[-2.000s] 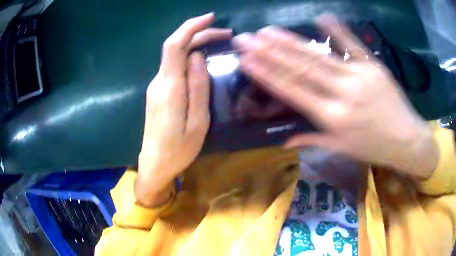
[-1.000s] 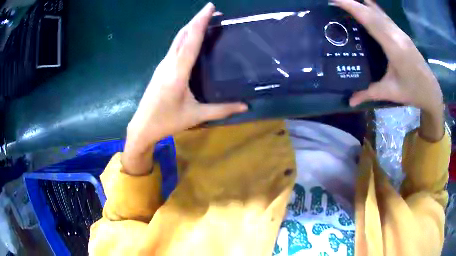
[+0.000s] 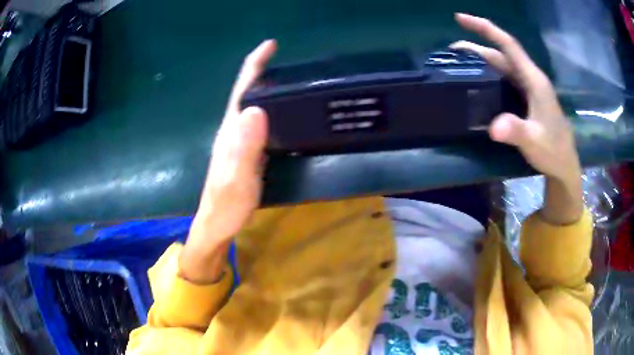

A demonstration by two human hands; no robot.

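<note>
The black video player point(image 3: 299, 118) is in both my hands above the green bench top. Its long narrow side faces me and shows a small block of pale lettering at the middle. The screen face is seen only at a steep slant along the top. My left hand point(image 3: 240, 142) grips the player's left end, thumb on the near side. My right hand point(image 3: 532, 104) grips its right end near the round dial point(image 3: 455, 61), thumb on the near side. The fingertips behind the player are partly hidden.
A row of black players point(image 3: 42, 76) stands at the left of the green bench point(image 3: 146, 139). A blue crate point(image 3: 132, 260) with black parts inside is below the bench edge at left. Clear plastic point(image 3: 580, 48) lies at the right; more crinkled plastic point(image 3: 525, 197) is by my right sleeve.
The player was first under my hands, my right hand blurred over its screen. It then showed its front between both hands, and now it is tipped so its long side faces me.
</note>
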